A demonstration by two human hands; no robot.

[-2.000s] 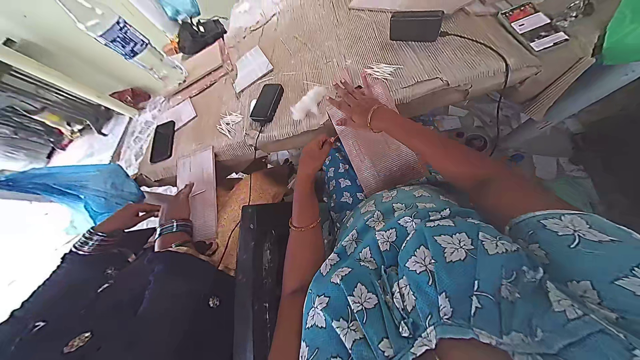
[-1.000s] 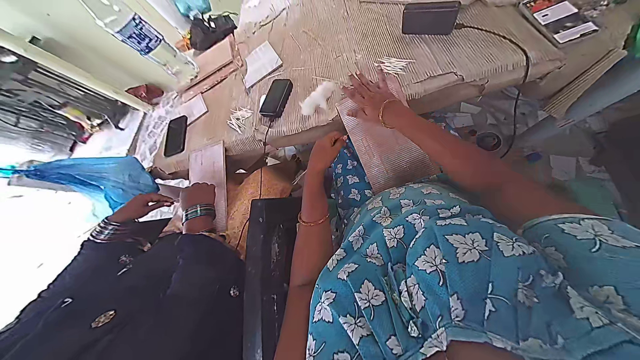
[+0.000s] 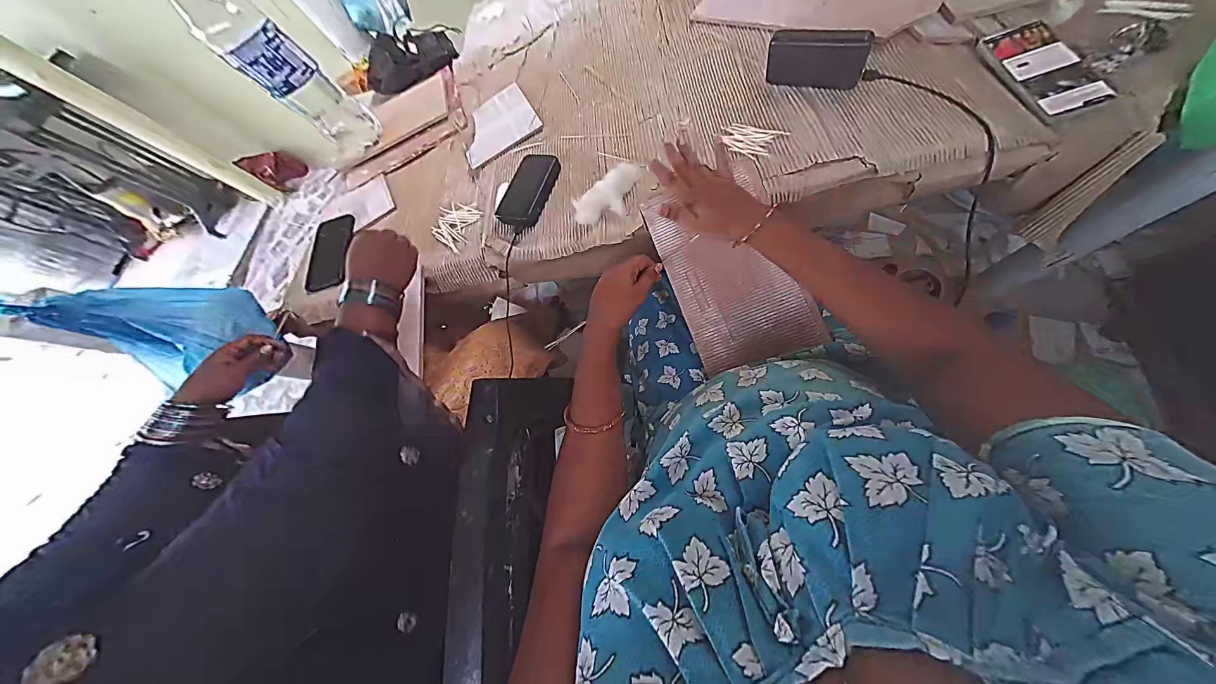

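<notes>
A ribbed board point(image 3: 736, 285) rests between the table's edge and my lap. My right hand point(image 3: 703, 195) lies flat with spread fingers on its upper end, by a small pile of white sticks point(image 3: 752, 139). My left hand point(image 3: 622, 293) is curled beside the board's left edge; its fingertips are pinched, and whether something thin is between them cannot be told. A tuft of white cotton point(image 3: 608, 193) lies on the table left of my right hand. Further left are a black box-shaped device point(image 3: 527, 190) with a cable and a second pile of white sticks point(image 3: 457, 226).
At my left sits a co-worker in dark clothes, hands point(image 3: 233, 366) near a blue plastic bag point(image 3: 152, 323). The corrugated-covered table point(image 3: 608, 104) bears a phone point(image 3: 330, 253), a white card point(image 3: 503, 125) and a black adapter point(image 3: 819, 59). A plastic bottle point(image 3: 275, 62) stands at the upper left.
The co-worker's nearer hand has moved up toward the phone on the table. My right hand stays on the board, its fingers a little more raised and spread. My left hand stays beside the board.
</notes>
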